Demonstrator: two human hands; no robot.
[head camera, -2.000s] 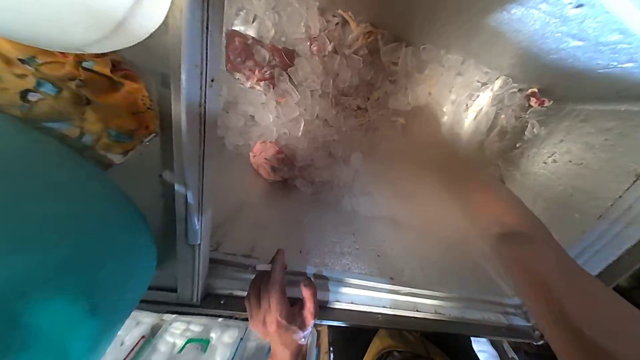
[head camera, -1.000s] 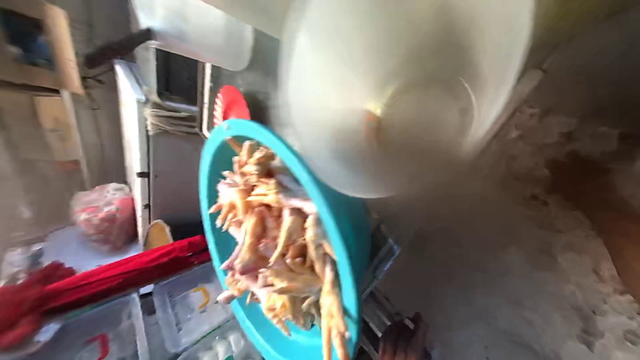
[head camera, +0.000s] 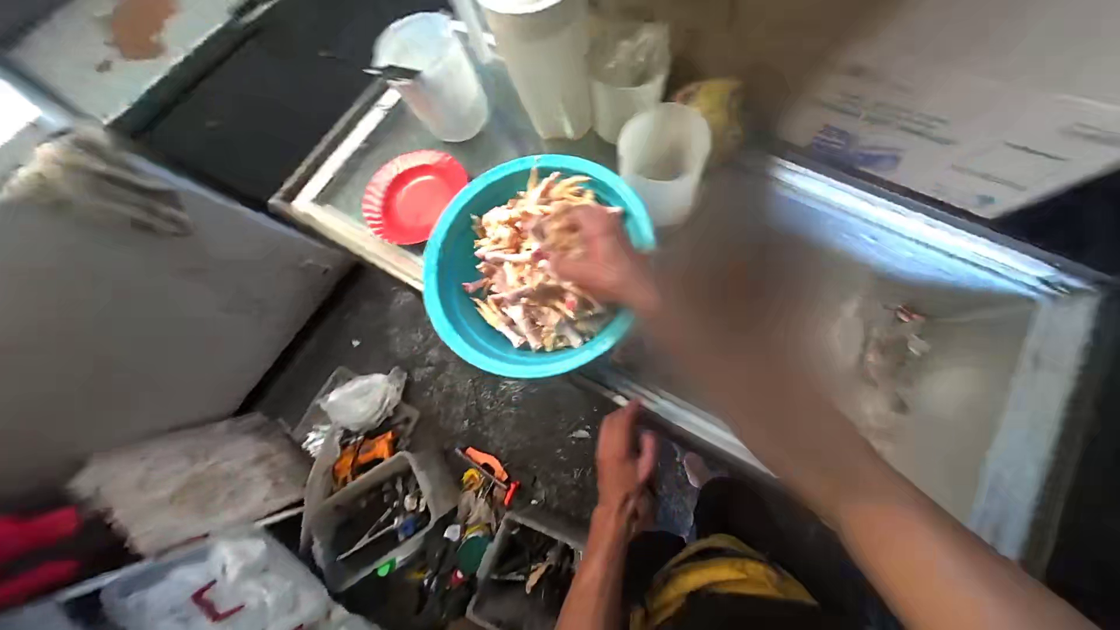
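A turquoise plastic basin (head camera: 472, 337) heaped with chicken feet (head camera: 525, 280) stands at the middle of the view, at the edge of a framed glass lid. My right hand (head camera: 595, 254) reaches over the basin's right side onto the chicken feet; it is blurred, and whether its fingers hold any cannot be told. Below the basin my left hand (head camera: 623, 455) rests at the metal edge of an open chest freezer (head camera: 700, 420), its fingers partly curled. Inside the freezer, at the right, lies a blurred pale heap with reddish bits (head camera: 892, 350).
A red fluted plate (head camera: 416, 197) lies left of the basin. Behind stand a translucent pitcher (head camera: 433, 79), a tall white container (head camera: 547, 70) and a white cup (head camera: 665, 157). Tool bins (head camera: 381, 516) are at the lower left, and a cardboard box (head camera: 962, 105) at the upper right.
The view has swung widely from the freezer's inside to the basin. My right hand, down among the ice in the earliest frame, is now over the chicken feet.
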